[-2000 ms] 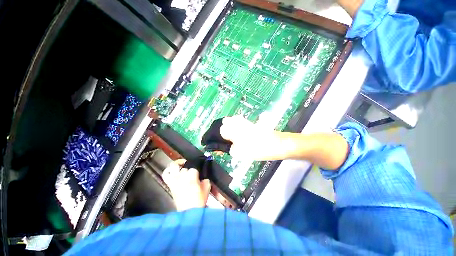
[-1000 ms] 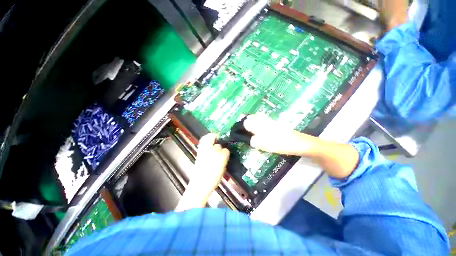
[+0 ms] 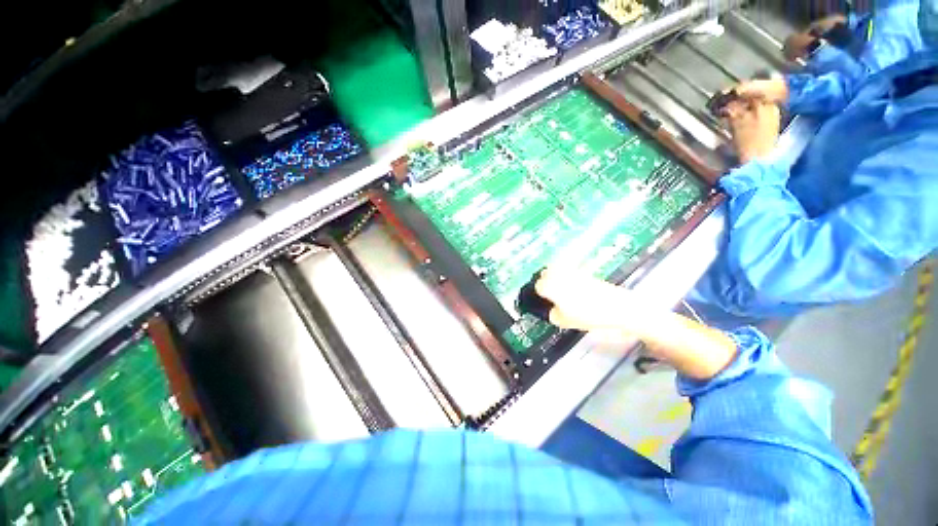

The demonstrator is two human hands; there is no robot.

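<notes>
A large green printed circuit board (image 3: 545, 185) lies in a dark carrier with red-brown side bars (image 3: 444, 277) on the conveyor. My right hand (image 3: 566, 300), with black coverings on its fingertips, is over the board's near edge. Its fingertips are at or just above the board; whether they hold anything cannot be told. My left hand is not in view. A second green board (image 3: 98, 437) in a carrier is at the lower left, cut off by the picture's edge.
Bins on the left hold white connectors (image 3: 64, 257), blue-violet capacitors (image 3: 170, 195) and small blue components (image 3: 300, 159). More bins with white parts (image 3: 509, 49) stand at the top. Metal plates and rails (image 3: 345, 324) lie between the boards. Co-workers' blue sleeves (image 3: 802, 231) are at the right.
My left hand has left the picture. My right hand has moved to the board's near corner. The view has shifted, showing more of the second board and the bins.
</notes>
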